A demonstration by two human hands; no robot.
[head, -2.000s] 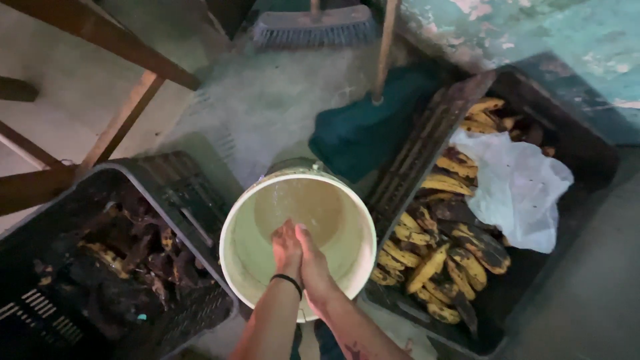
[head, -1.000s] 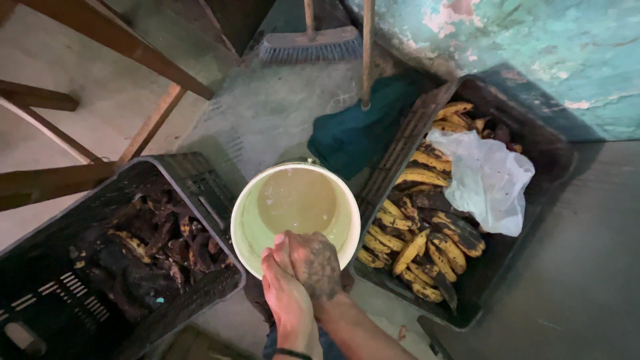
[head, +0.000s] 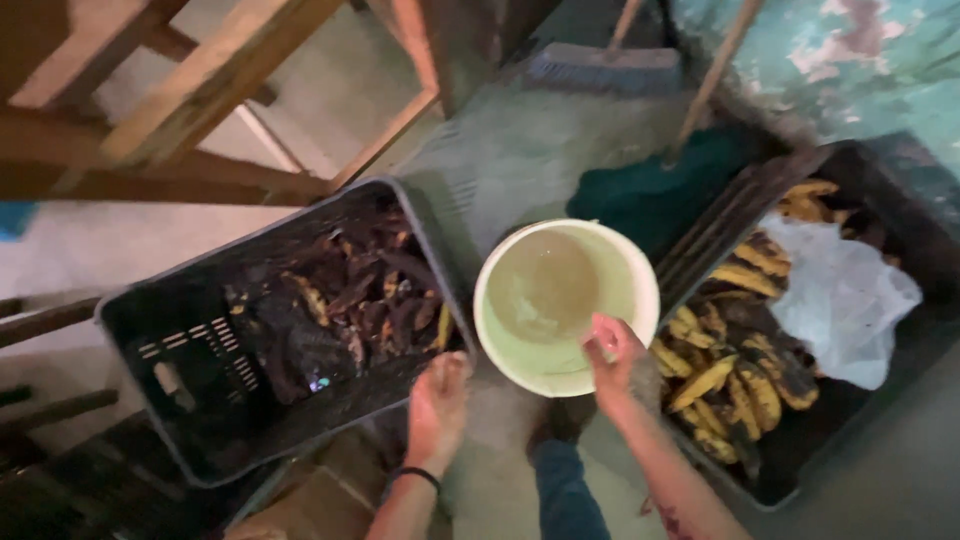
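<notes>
A pale round bucket (head: 491, 322) with cloudy water (head: 544, 281) stands between two black plastic crates. My right hand (head: 615, 356) is over the bucket's near right rim, its fingers bent and holding nothing that I can see. My left hand (head: 441, 397) is at the near right corner of the left crate (head: 300, 457), fingers blurred, with nothing visible in it. Dark, blackened banana or plantain pieces (head: 360, 292) lie in that crate. In the right crate (head: 847, 450) are yellow and blackened bananas or plantains (head: 757, 390) with a white plastic bag (head: 832, 292) on them.
Wooden furniture legs and beams (head: 225, 82) stand at the upper left. Behind the bucket are a push broom (head: 604, 67) and a dark green cloth (head: 645, 195) at the foot of a wooden pole (head: 716, 75). A peeling turquoise wall (head: 900, 82) rises at the upper right.
My hands were clasped together over the bucket and are now apart, the left over by the left crate and the right at the bucket's rim. The view has shifted left.
</notes>
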